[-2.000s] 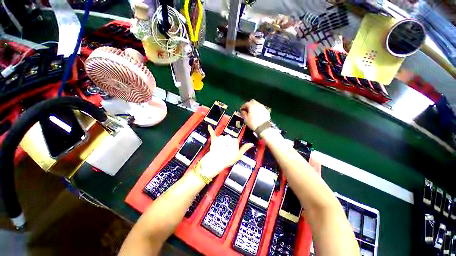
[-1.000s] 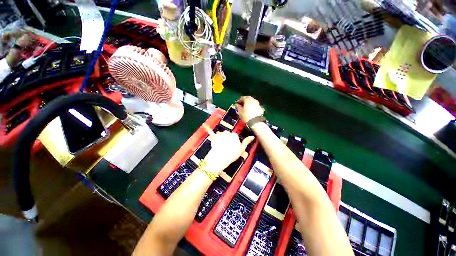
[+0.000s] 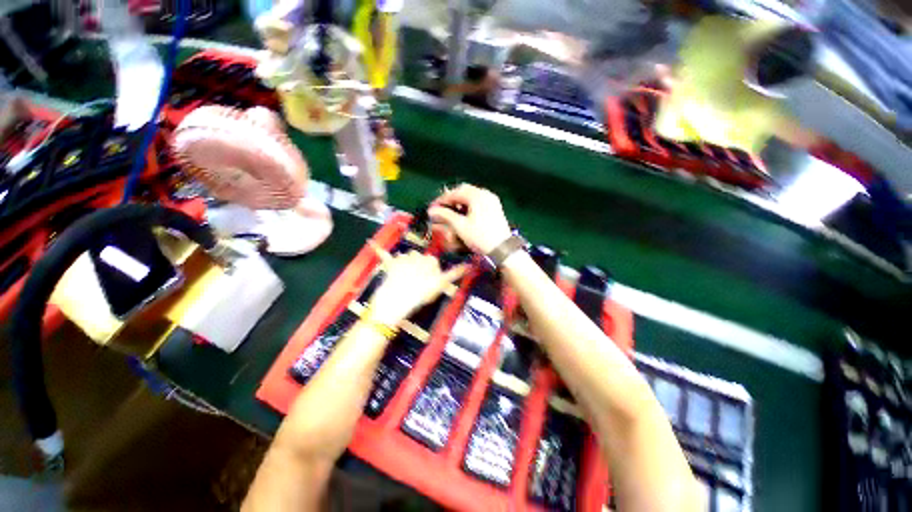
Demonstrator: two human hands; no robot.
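A red phone tray (image 3: pixel 410 472) lies on the green bench in front of me, with open flip phones (image 3: pixel 490 440) side by side in its slots, keypads nearest me. My left hand (image 3: pixel 408 285) is over the upper left of the tray, fingers spread, touching or just above the phones. My right hand (image 3: pixel 468 215) is at the tray's far edge, thumb and fingertips close together over the phone tops. Blur hides whether anything is between them. My forearms cover parts of some phones.
A pink fan (image 3: pixel 240 158) and a white box-shaped fixture (image 3: pixel 235 300) stand left. A black hose (image 3: pixel 30 330) curves beside them. A lens tray (image 3: pixel 748 425) lies right, dark parts (image 3: pixel 880 420) beyond. More red trays (image 3: pixel 640 150) lie at the back.
The camera view has shifted and is more blurred. My right hand has moved slightly right relative to the tray's far left corner. My left hand stays spread over the upper left phones.
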